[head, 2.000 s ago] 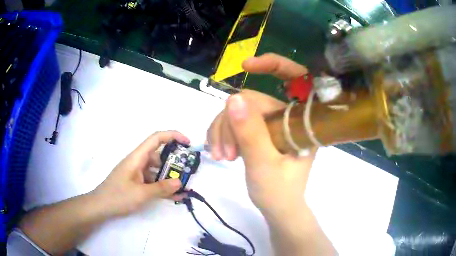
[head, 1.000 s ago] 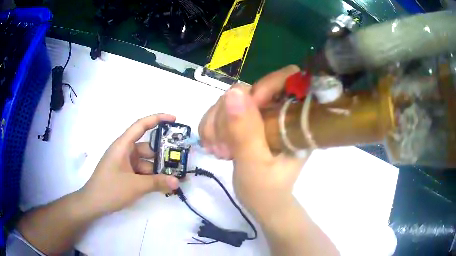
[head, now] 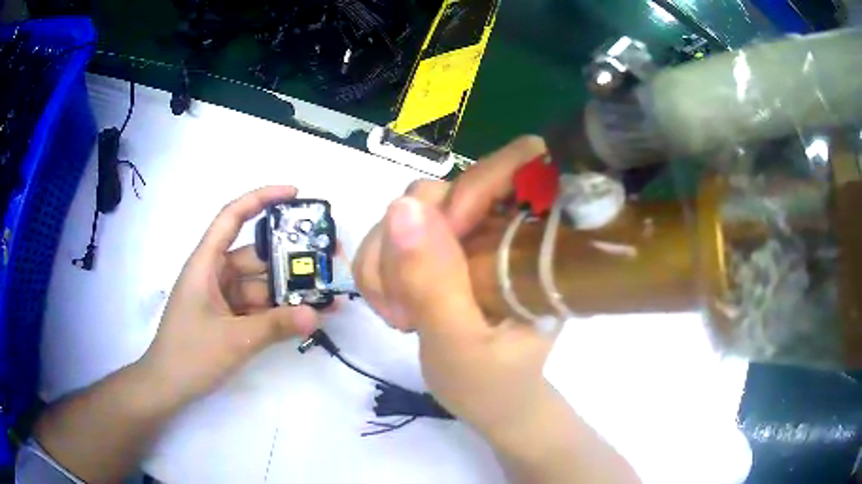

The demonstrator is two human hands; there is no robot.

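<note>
My left hand (head: 222,284) holds an open black adapter housing (head: 301,251) between thumb and fingers, its circuit board facing up. A yellow-topped transformer (head: 302,267) shows on the board. My right hand (head: 444,274) grips the amber-brown glue gun (head: 633,265), index finger by the red trigger (head: 537,185). The pale nozzle (head: 342,274) points at the housing's right side; its tip is blurred, so contact cannot be told. A black cable (head: 402,401) with a barrel plug (head: 310,341) lies below, partly hidden by my right hand.
A blue plastic basket (head: 59,203) stands at the left. Another bundled black cable (head: 109,170) lies on the white sheet (head: 203,156). A yellow and black striped bar (head: 442,80) crosses the green belt at the top, beside dark adapters and cables. A thick whitish hose (head: 766,95) runs along the gun.
My left hand has moved the housing up and slightly left, with its board turned more upright in view. My right hand and the gun have shifted left. The loose plug now shows apart from the housing.
</note>
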